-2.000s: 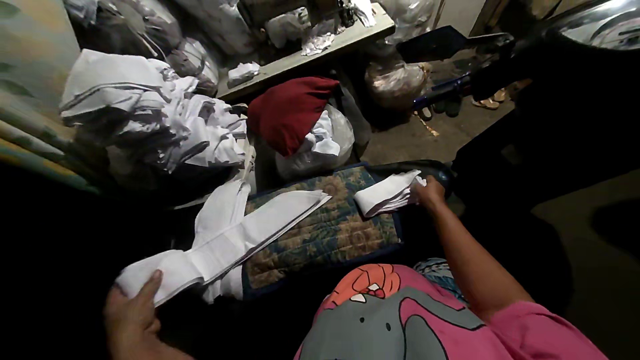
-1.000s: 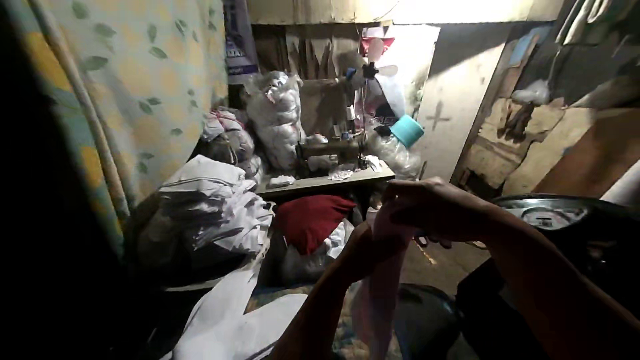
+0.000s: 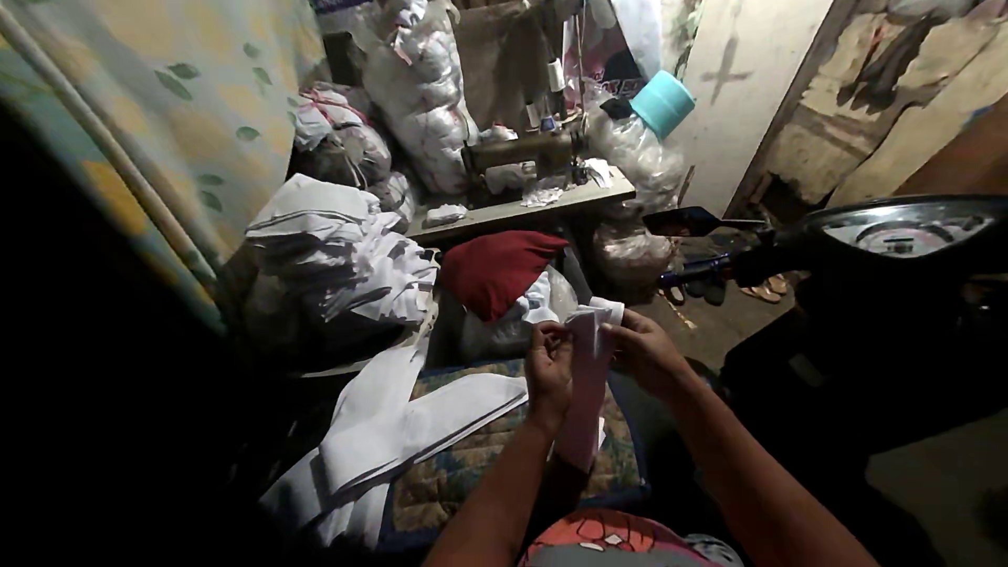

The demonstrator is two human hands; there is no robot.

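Note:
My left hand [image 3: 551, 370] and my right hand [image 3: 644, 350] pinch the upper end of a folded white fabric strip [image 3: 587, 394], which hangs down between them over the quilted patterned mat [image 3: 441, 492]. Its lower part looks pinkish in the shade. Left of my hands, long white fabric pieces [image 3: 409, 425] lie across the mat. A red cloth [image 3: 500, 272] rests on a clear plastic bag just beyond my hands. A big heap of white cut fabric [image 3: 339, 252] stands farther left.
A sewing machine [image 3: 524, 161] stands on a narrow table [image 3: 543, 206] at the back, with stuffed plastic bags beside it. A motorcycle's handlebar console [image 3: 898, 236] juts in at right, near footwear [image 3: 764, 290] on the floor. A patterned curtain [image 3: 181, 102] hangs at left.
Two seconds ago my left hand held the long white pieces and my right hand a folded white bundle. Now the long pieces lie let go, and both hands are together at one strip.

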